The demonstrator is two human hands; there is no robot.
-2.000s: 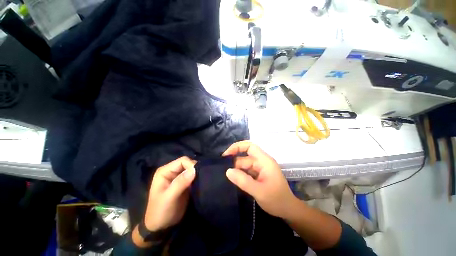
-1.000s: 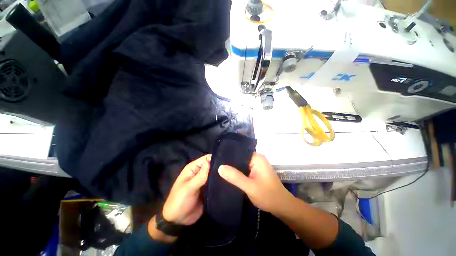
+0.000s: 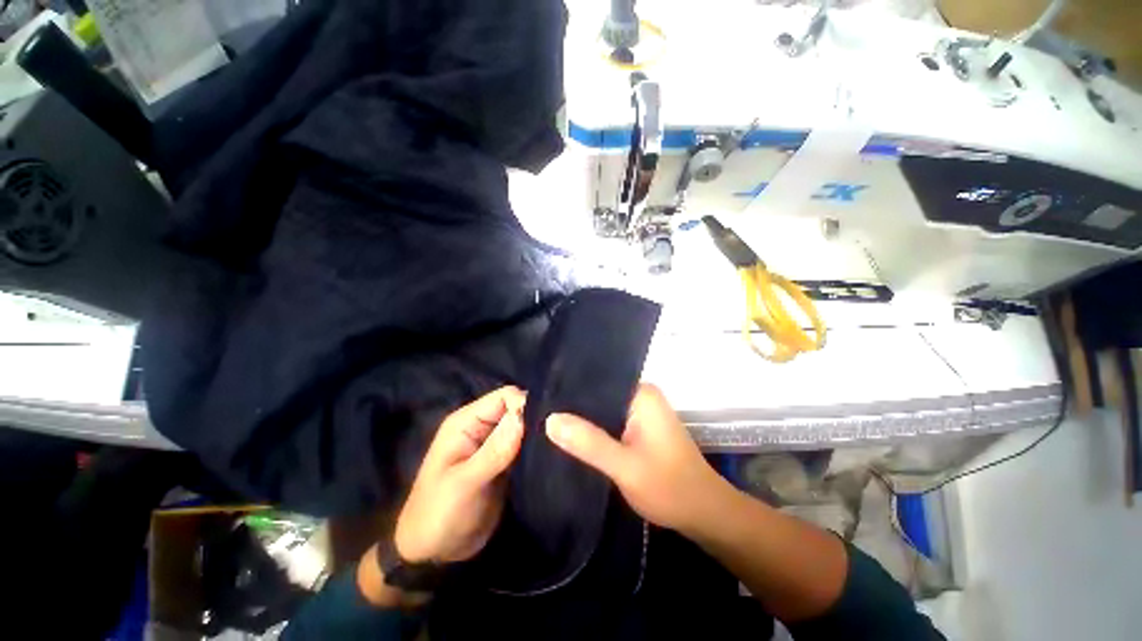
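A dark navy strip (image 3: 582, 413) with a rounded lower end lies lengthwise between my hands at the table's front edge. Its upper end reaches up towards the needle area. My left hand (image 3: 470, 470) pinches its left edge. My right hand (image 3: 639, 463) holds its right side, with the thumb on top. A large dark navy garment (image 3: 338, 263) is heaped left of the needle and hangs over the edge. The presser foot (image 3: 614, 225) stands above the strip's upper end, not touching it. Light stitching shows along the lower edges of the dark cloth.
Yellow-handled shears (image 3: 783, 313) lie right of the needle, with black snips (image 3: 852, 291) beside them. The white machine head (image 3: 776, 157) spans the upper right. A black device with a fan grille (image 3: 44, 207) stands left. A cardboard box (image 3: 175, 564) is below left; pale cloth (image 3: 808, 495) is below right.
The strip has moved up towards the needle, and its upper end now extends well beyond my hands. Both hands were at its upper end earlier and now hold it along its sides.
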